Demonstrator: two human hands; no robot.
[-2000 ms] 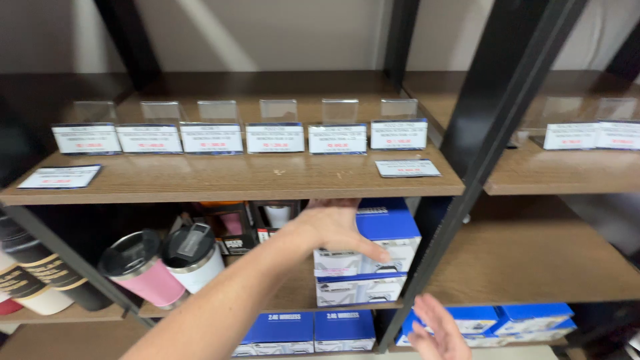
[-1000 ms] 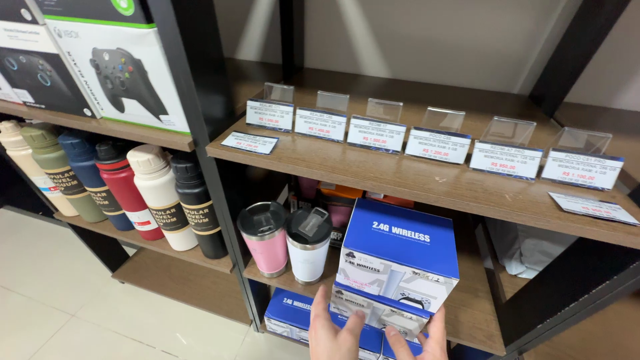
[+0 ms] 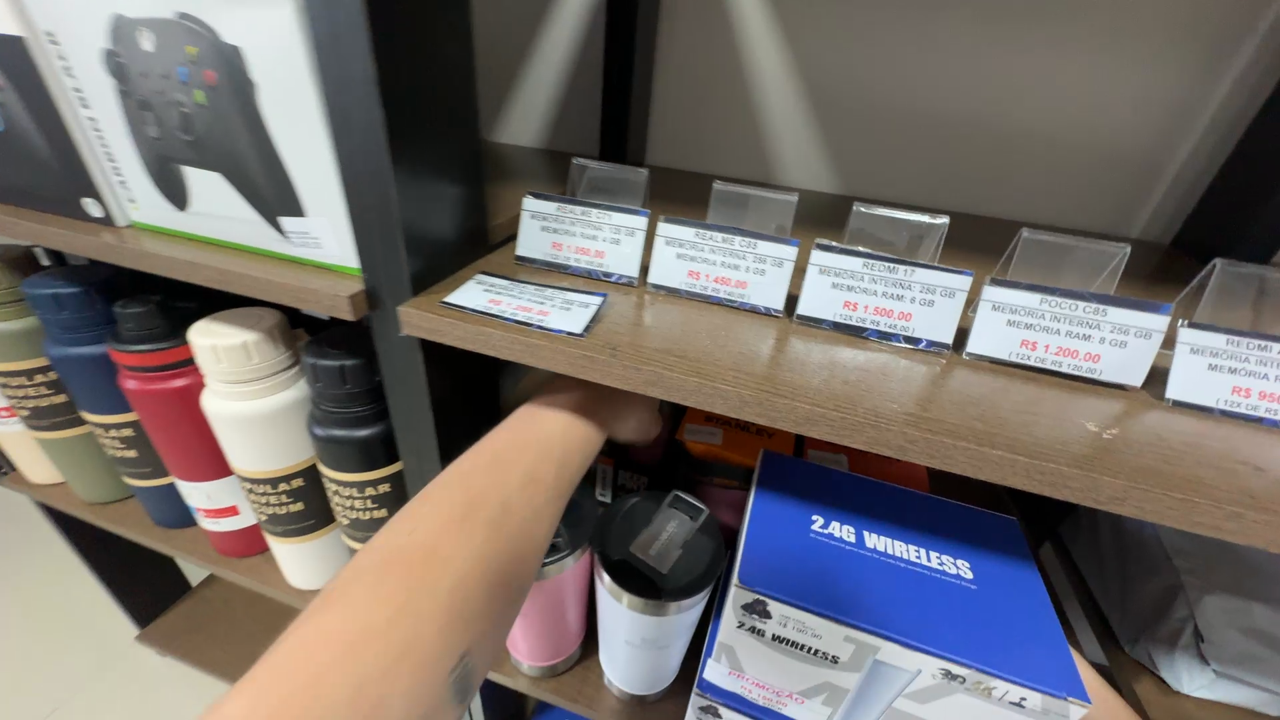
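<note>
My left hand (image 3: pixel 625 412) reaches under the front edge of the upper wooden shelf, above and behind two lidded tumblers; its fingers are hidden in shadow. Its forearm crosses in front of the pink tumbler (image 3: pixel 548 610). A white tumbler (image 3: pixel 648 595) with a black lid stands just right of it. Blue-and-white boxes (image 3: pixel 905 560) marked as wireless are stacked to the right of the tumblers. A bit of my right arm (image 3: pixel 1100 690) shows at the lower right beside the stack; that hand is hidden behind or below the boxes.
Acrylic stands with price cards (image 3: pixel 880 295) line the upper shelf (image 3: pixel 700 375). A black upright (image 3: pixel 410 200) divides it from the left bay, which holds insulated bottles (image 3: pixel 262 440) and a game controller box (image 3: pixel 215 120). Orange boxes (image 3: pixel 735 435) are behind the tumblers.
My left hand has left the front of the stacked boxes and moved to the space behind the tumblers. My right hand, on the boxes a second ago, is now out of sight.
</note>
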